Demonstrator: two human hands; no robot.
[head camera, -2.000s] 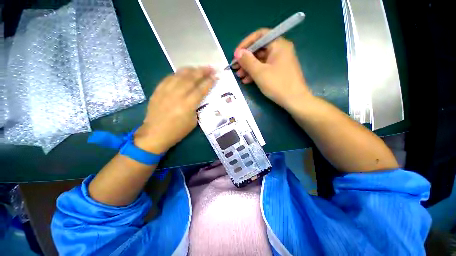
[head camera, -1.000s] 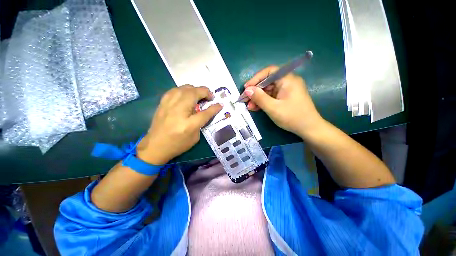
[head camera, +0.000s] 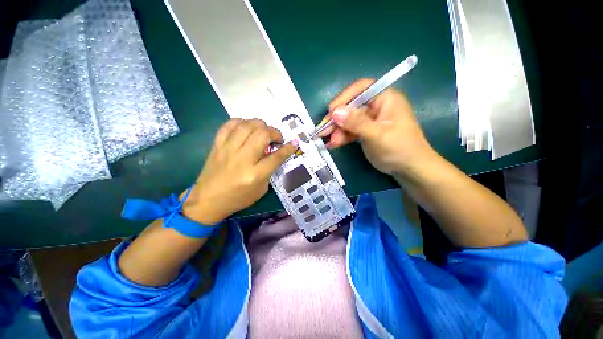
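Observation:
A silver-white phone middle frame (head camera: 311, 192) with dark cutouts lies tilted over the lower end of a long adhesive sheet (head camera: 231, 53), its near end past the mat's front edge. My left hand (head camera: 241, 165) holds the frame's upper left side, thumb and fingertips on its upper part. My right hand (head camera: 380, 126) holds grey metal tweezers (head camera: 387, 78) like a pen, their tip at the frame's upper right part. Whether the tip grips a small piece cannot be told.
Bubble wrap bags (head camera: 59, 112) lie flat at the left. A fanned stack of spare adhesive sheets (head camera: 496, 79) lies at the right on the green mat (head camera: 350, 33). A brown carton (head camera: 66, 271) shows below the bench edge at lower left.
My left hand has moved from the sheet down onto the frame's upper part. My right hand has brought the tweezers down from the sheet to the frame. The sheet has shifted slightly left.

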